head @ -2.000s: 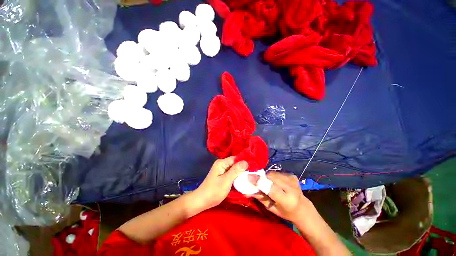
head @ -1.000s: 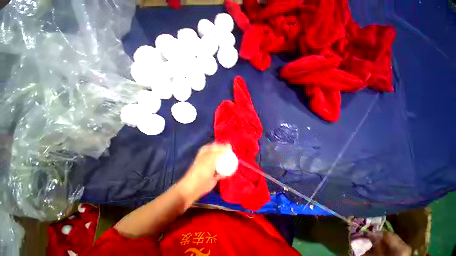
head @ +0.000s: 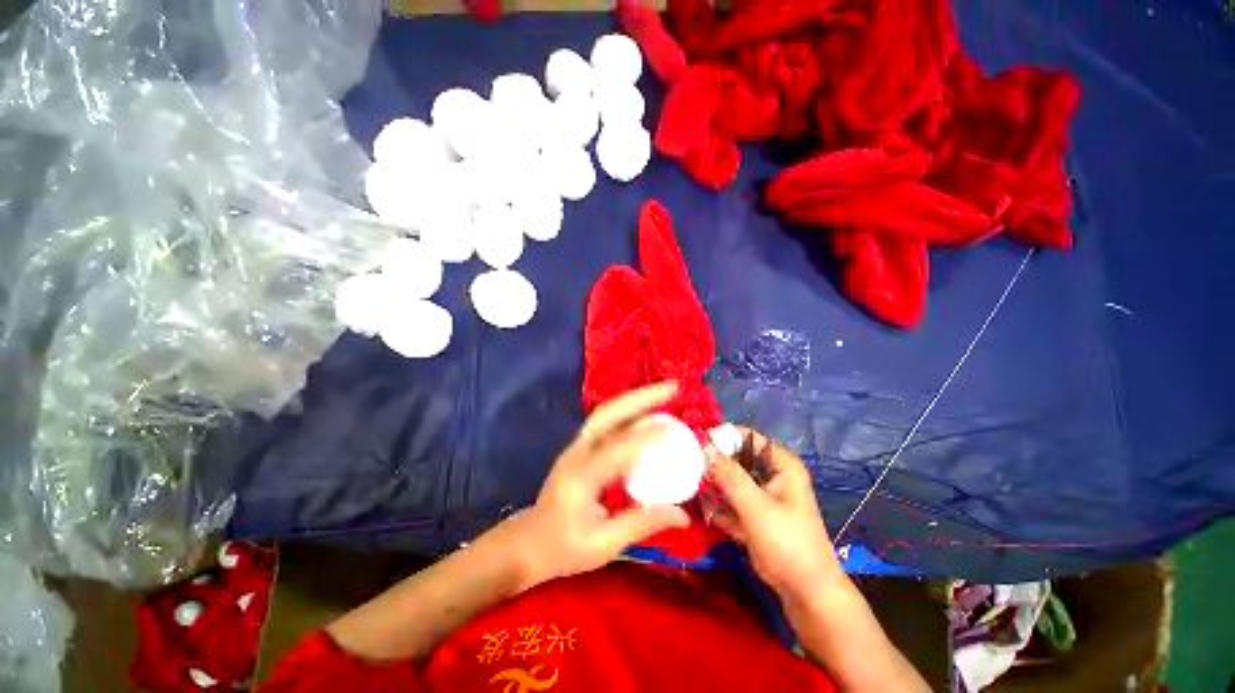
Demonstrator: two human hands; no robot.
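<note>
A red plush bow piece (head: 647,332) lies on the dark blue cloth in front of me, its narrow end pointing away. My left hand (head: 596,474) holds a white pompom (head: 665,460) between thumb and fingers over the near part of the bow piece. My right hand (head: 772,508) is right beside the pompom, fingertips pinched together, with a white wrap (head: 726,439) on a fingertip. Something small and dark shows among the right fingers; I cannot tell what it is. No needle can be made out.
Loose white pompoms (head: 503,298) lie in a group at left, beside a large clear plastic bag (head: 149,271). A heap of red plush pieces (head: 867,163) lies at the far side. A white thread (head: 935,395) runs over the cloth at right. A scrap bin (head: 1104,630) stands at lower right.
My right hand, a second ago far out at lower right with a thread stretched from the pompom, is back beside the pompom. My left hand has moved slightly right and its fingers now spread around the pompom.
</note>
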